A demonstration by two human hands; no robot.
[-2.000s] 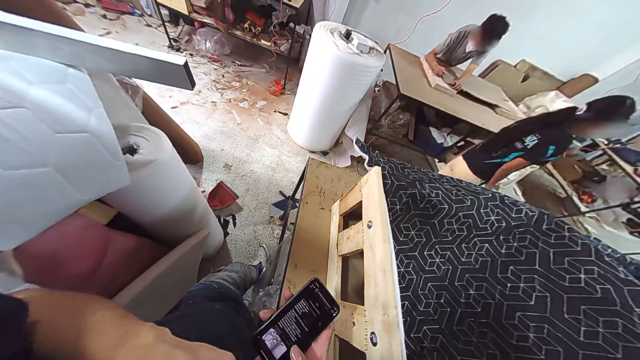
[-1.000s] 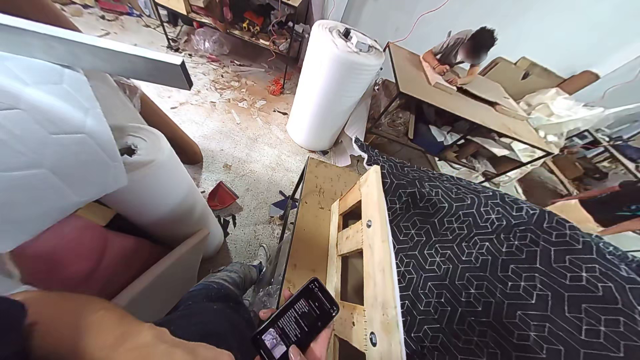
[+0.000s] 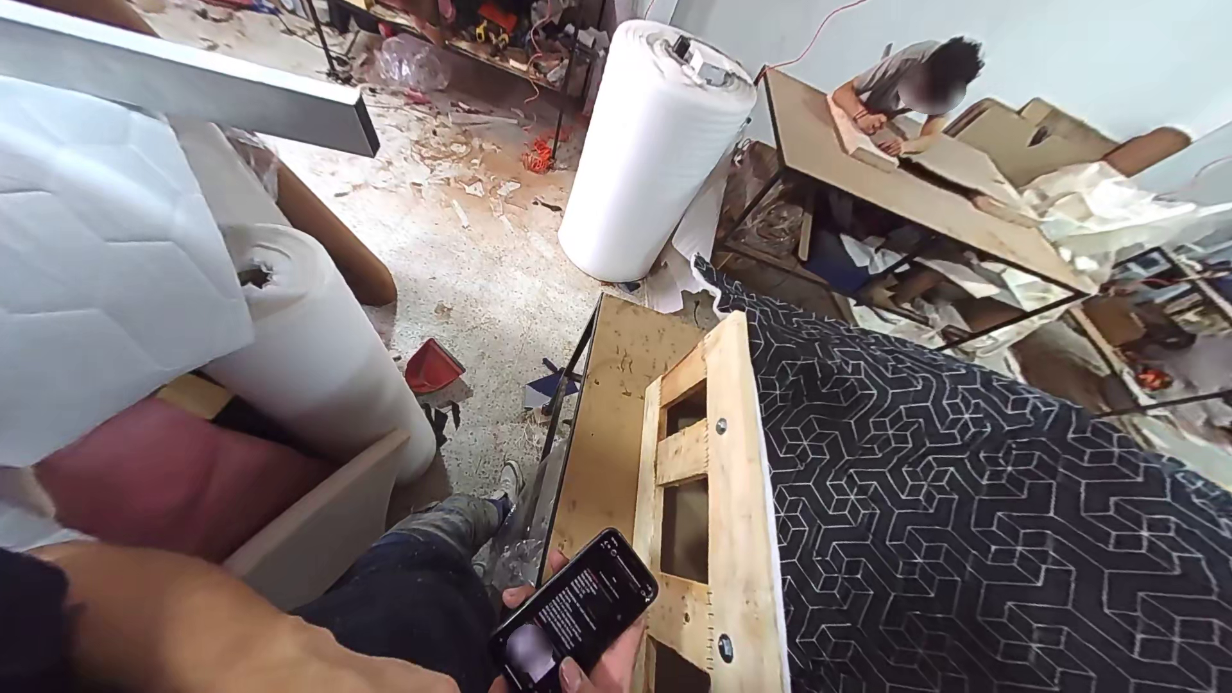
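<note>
At the bottom centre my right hand (image 3: 621, 659) holds a black smartphone (image 3: 576, 616), its lit screen facing up with text and a picture on it; the thumb lies over the lower screen and fingertips show at the left side. My left arm and part of my left hand (image 3: 356, 664) come in large at the lower left, with the fingers hidden. Just right of the phone is a wooden frame (image 3: 746, 510) with slats and bolts, edging a black padded fabric (image 3: 924, 481) with a white geometric pattern. Beside the frame is a brown board (image 3: 616, 414) on a dark metal frame.
White rolls (image 3: 654, 144) stand ahead and at left (image 3: 308, 346). A metal bar (image 3: 192, 77) crosses the upper left, above a maroon cushion (image 3: 173, 472). A red dustpan (image 3: 433, 366) and scraps lie on the floor. At a far table (image 3: 924, 212) a person leans over boards.
The person in dark clothing at the right has moved out of view. The person at the far table has shifted posture. The phone stays in my right hand.
</note>
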